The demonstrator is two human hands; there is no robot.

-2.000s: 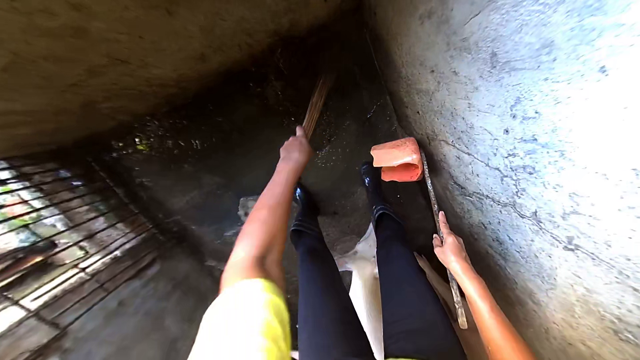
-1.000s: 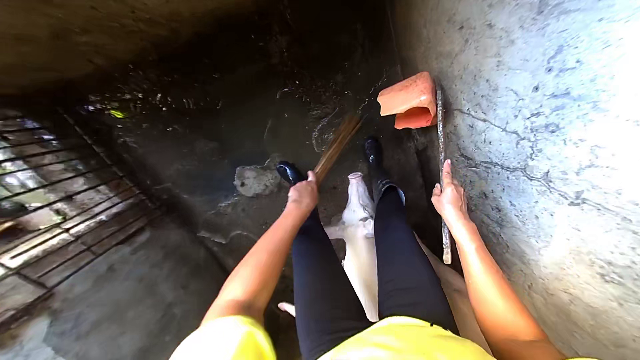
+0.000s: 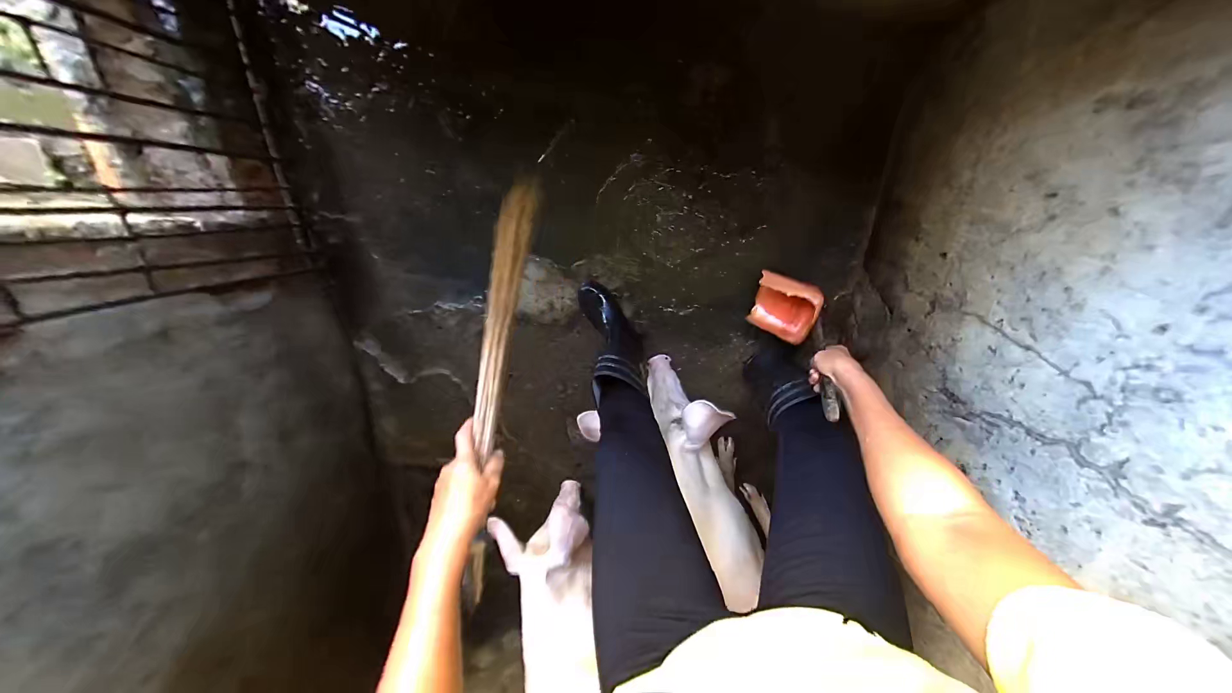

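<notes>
My left hand (image 3: 468, 481) grips the lower end of a stick broom (image 3: 502, 308), whose blurred tip points away over the wet floor. My right hand (image 3: 835, 370) is closed around the stick handle (image 3: 829, 397) of an orange plastic scoop (image 3: 786, 307), beside my right boot. The scoop's open side faces me. One pale pig (image 3: 707, 481) is between my legs, its snout pointing forward. Another pale pig (image 3: 558, 587) is at the outer side of my left leg, close to my left forearm.
Black rubber boots (image 3: 616, 332) are on my feet. Dark, wet concrete floor (image 3: 674, 221) lies ahead. A cracked concrete wall (image 3: 1078, 366) rises on the right. Metal bars (image 3: 144, 149) stand above a low concrete wall (image 3: 183, 462) on the left.
The broom has swung to the left, away from my boots. The scoop has come down nearer my right boot, with my right hand now close behind it. A second pig's head now shows at left.
</notes>
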